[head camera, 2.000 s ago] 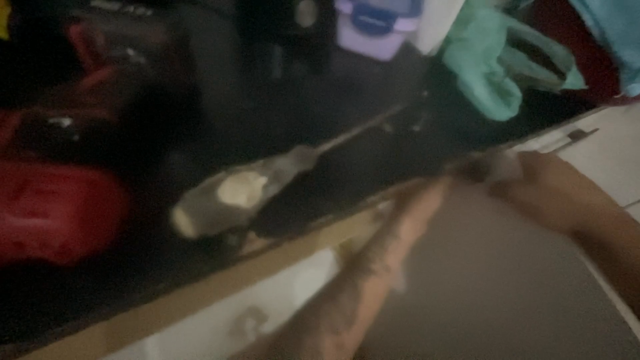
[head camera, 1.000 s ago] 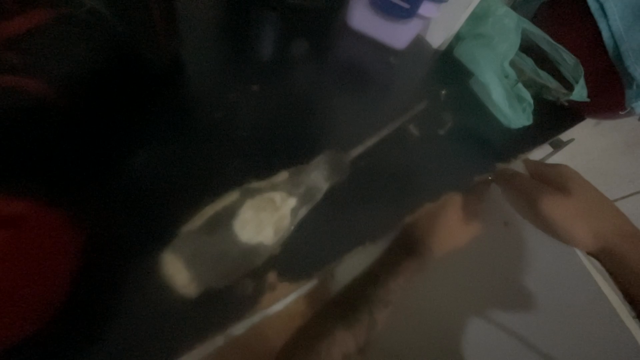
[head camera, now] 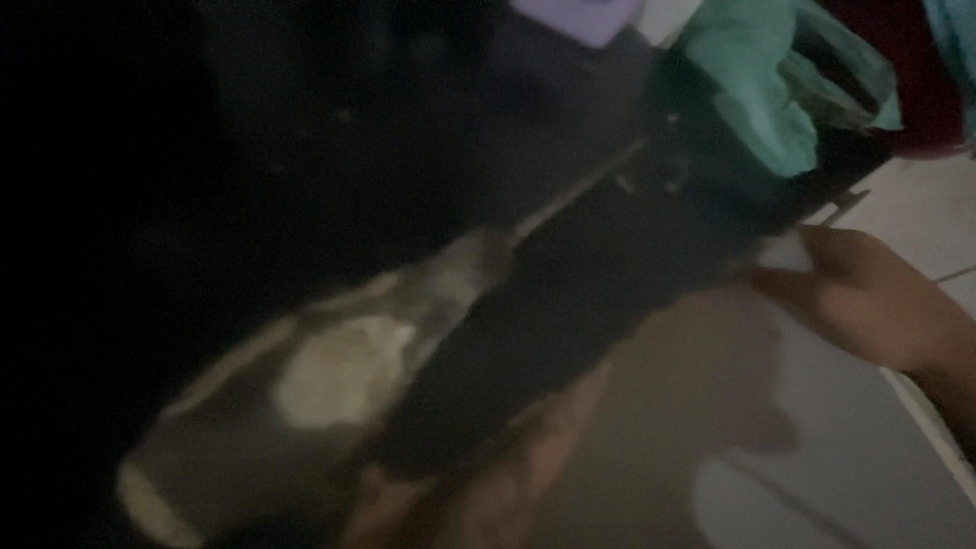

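A screwdriver with a worn, pale-patched handle (head camera: 343, 374) lies on a black surface, its thin shaft pointing to the upper right. My left hand (head camera: 488, 488) is at the bottom middle, blurred, below the surface's edge and just right of the screwdriver's handle; its fingers are hard to make out. On the right, my right hand (head camera: 846, 297) is at the edge of the black surface, fingertips pinched towards a small pale spot there. Whether it holds something is too blurred to tell.
A green plastic bag (head camera: 762, 91) lies at the surface's far right end, beside a dark red object (head camera: 926, 84). A purple container (head camera: 583, 19) stands at the top. A grey panel (head camera: 823, 473) and pale floor tiles (head camera: 915, 198) show below the edge.
My left hand has moved down and left, away from my right hand, which stays near the edge. The view has moved closer to the screwdriver.
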